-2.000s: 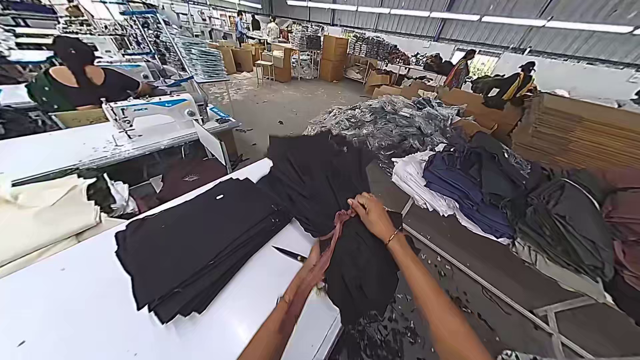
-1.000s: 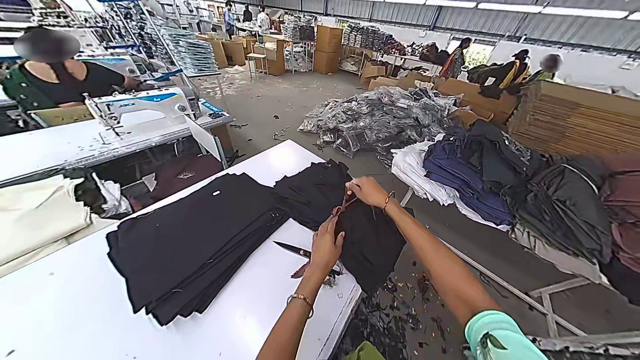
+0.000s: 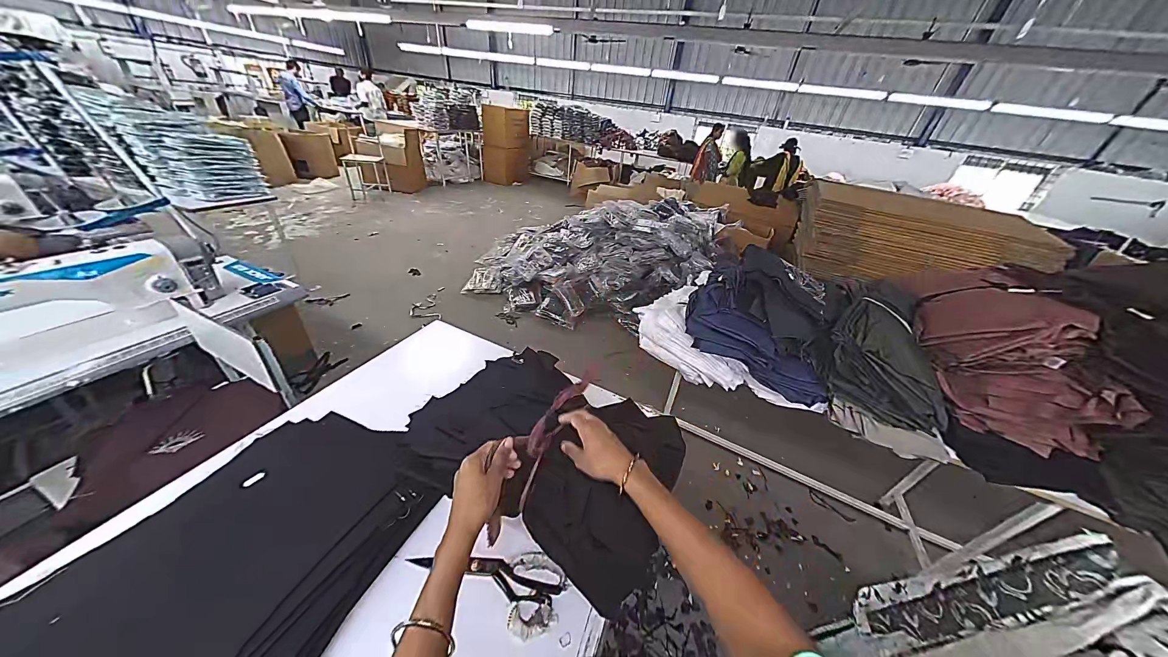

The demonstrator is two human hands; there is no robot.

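My left hand (image 3: 485,479) grips a thin maroon fabric strip (image 3: 540,436), which runs up and across between my hands. Close by on the right is my right hand (image 3: 593,445), its thumb and fingers apart beside the strip; whether it touches the strip is unclear. Beneath both hands, a bundle of black cloth (image 3: 593,520) lies over the edge of the white table (image 3: 429,351). A pair of scissors with wrapped handles (image 3: 511,575) rests on the table just below my hands. Stacked black fabric pieces (image 3: 246,538) spread out on the left, a small white tag on top.
A sewing machine (image 3: 109,292) stands on a table at left. Beyond my table are a heap of plastic-wrapped garments (image 3: 602,251) and piled white, navy, dark and maroon clothes (image 3: 1013,347). Flattened cardboard (image 3: 931,228) is stacked behind. Fabric scraps (image 3: 766,529) litter the floor. Several people stand far back.
The view has shifted to the right. My right hand, closed near the strip a second ago, now has its fingers spread. The strip shows more fully, looped between my hands.
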